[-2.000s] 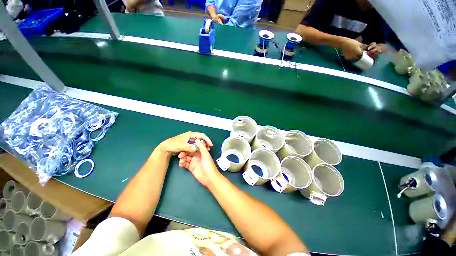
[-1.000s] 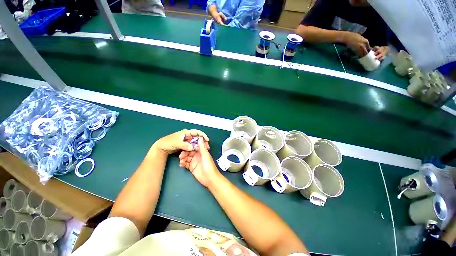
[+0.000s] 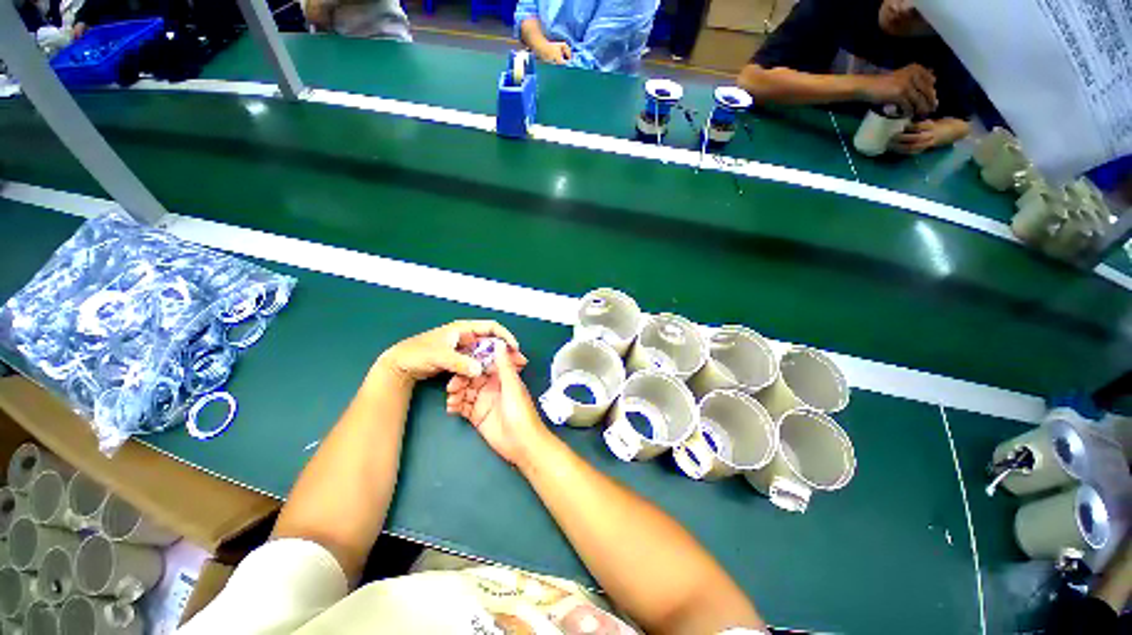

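My left hand and my right hand meet over the bench, left of the housings. A small whitish-purple thing shows between the fingertips of both hands; it is too small to name. Beige cylindrical housings stand open end up in two rows just right of my hands. The front ones have small white tabs at their lower rims. Blue ovals show inside some of them.
A clear bag of rings lies at left, one loose ring beside it. An open carton of housings is lower left. Wired units stand at right. Across the conveyor are a blue tape dispenser and seated people.
My hands have stayed nearly in place; the small thing between the fingertips shows slightly more whitish. Across the line, a person's hands and the housing they hold have shifted left.
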